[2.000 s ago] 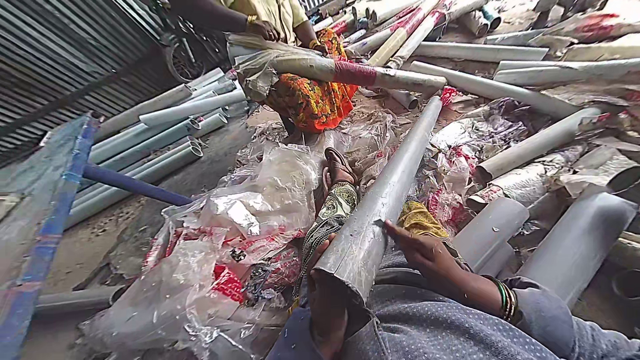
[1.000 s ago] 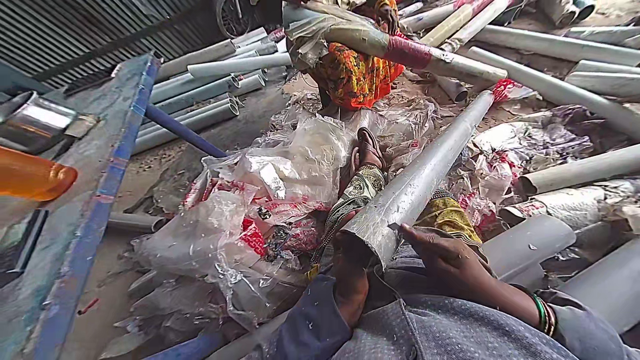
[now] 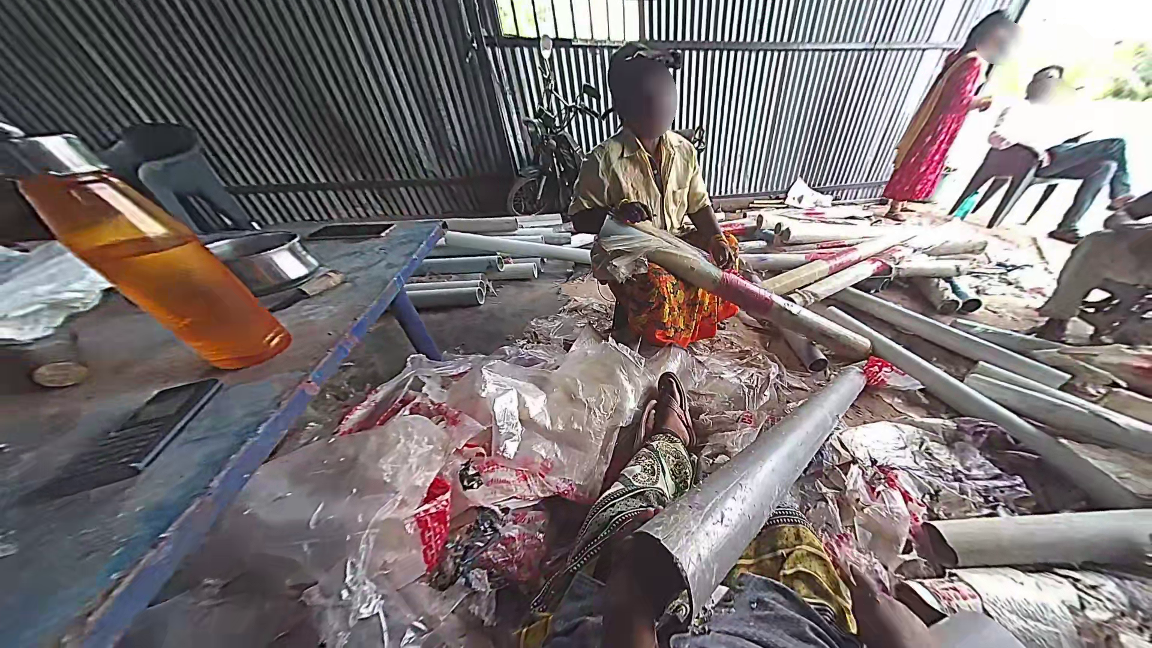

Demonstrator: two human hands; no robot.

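A grey plastic pipe [image 3: 765, 486] slopes from my lap toward the floor ahead, its open end nearest me. My left hand [image 3: 634, 576] is at the lower left rim of that end, gripping it, its fingers mostly lost in shadow. Low at the right, my right hand [image 3: 877, 598] is blurred and apart from the pipe, beside my knee; its fingers cannot be made out. Clear film with red print [image 3: 540, 405] lies heaped to the left of my legs. A red piece of film [image 3: 886, 372] is at the pipe's far end.
Opposite me a seated person [image 3: 657, 180] holds a film-wrapped pipe [image 3: 765, 301]. More pipes [image 3: 963, 346] lie at the right and behind. At the left, a blue-edged table [image 3: 310, 382] bears an orange bottle [image 3: 162, 270], a phone [image 3: 175, 418] and a steel bowl [image 3: 270, 261]. Other people are at back right.
My right hand has come away from the pipe, toward the lower right. My left hand stays at the pipe's near end. The view has tilted up.
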